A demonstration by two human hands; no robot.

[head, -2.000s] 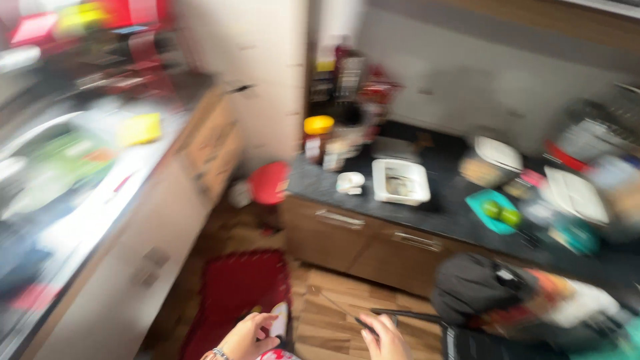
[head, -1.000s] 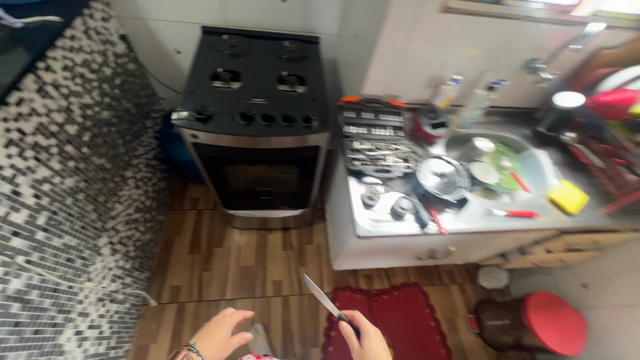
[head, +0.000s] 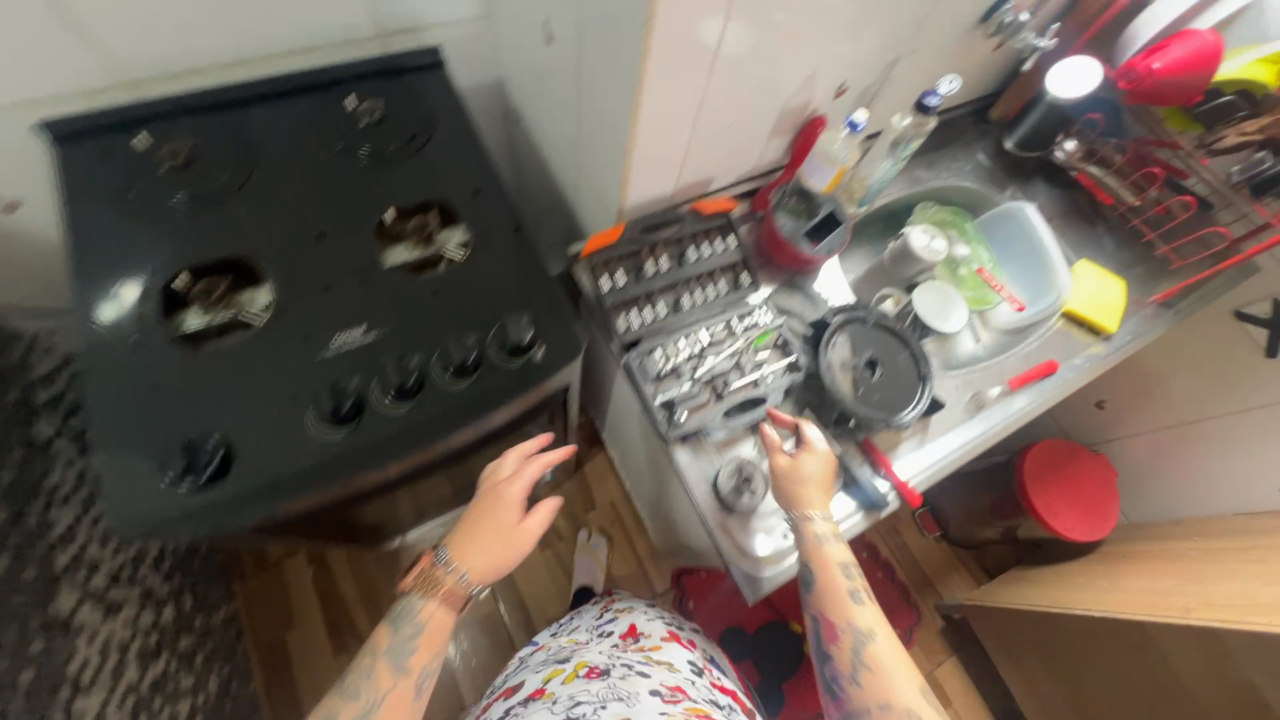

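Observation:
Fingers spread, my left hand (head: 508, 515) hangs empty in front of the black stove (head: 300, 300). My right hand (head: 800, 468) is over the near edge of the steel sink counter (head: 960, 430), its thumb and forefinger a little apart with nothing visible between them. Just beyond the fingertips lies an open tool case (head: 665, 300) with sockets and other metal tools. A dark round pan lid (head: 873, 368) is to the right of the case. Close to the right hand are a round metal burner part (head: 741, 484) and a red-handled utensil (head: 892, 474).
The sink basin (head: 900, 200) holds cups, a green item and a plastic container (head: 1025, 260). A yellow sponge (head: 1096, 297), a red dish rack (head: 1170, 220) and bottles (head: 895, 150) stand around it. Below are a red-lidded bin (head: 1067, 490), a red mat (head: 880, 590) and an open wooden drawer or door (head: 1150, 575).
One second ago my right hand held a knife over the floor; now it is at the sink counter and no knife shows in it. The view has turned and come closer to the stove and sink.

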